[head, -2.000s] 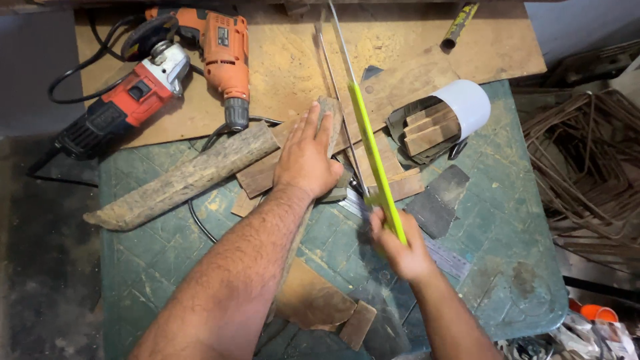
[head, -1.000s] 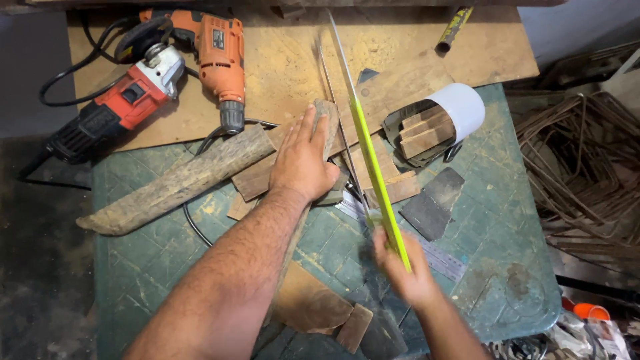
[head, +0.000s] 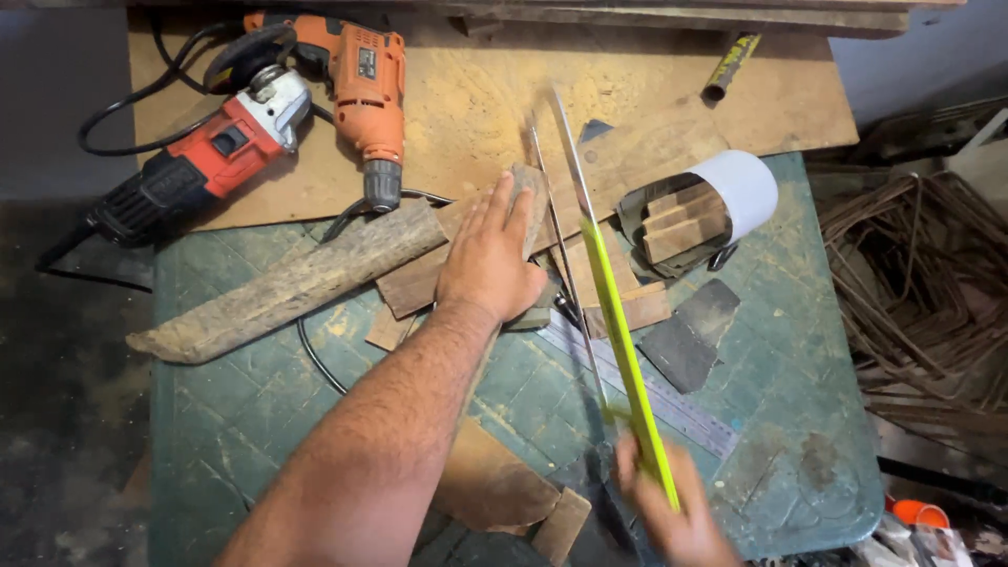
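Note:
My left hand [head: 492,260] lies flat with its fingers together on a narrow wooden piece [head: 529,206], pressing it down over other boards. My right hand [head: 665,492], slightly blurred, is closed around the handle end of a hacksaw with a yellow-green frame [head: 620,339]. The saw's thin blade [head: 561,236] runs just right of the wooden piece and my left hand; whether it touches the wood I cannot tell. A long rough length of wood [head: 291,291] lies left of my left hand. Small wood blocks and a steel ruler [head: 693,421] lie beneath and beside the saw.
An angle grinder [head: 213,157] and an orange drill [head: 368,102] lie at the back left, their cords trailing. A white cylindrical container [head: 744,193] holding wood strips lies at the right, near torn dark sandpaper [head: 693,335]. Bent metal rods [head: 921,291] are beyond the green table's [head: 787,488] right edge.
My right hand has drawn the hacksaw back toward the near edge of the table. My left hand stays on the wooden piece.

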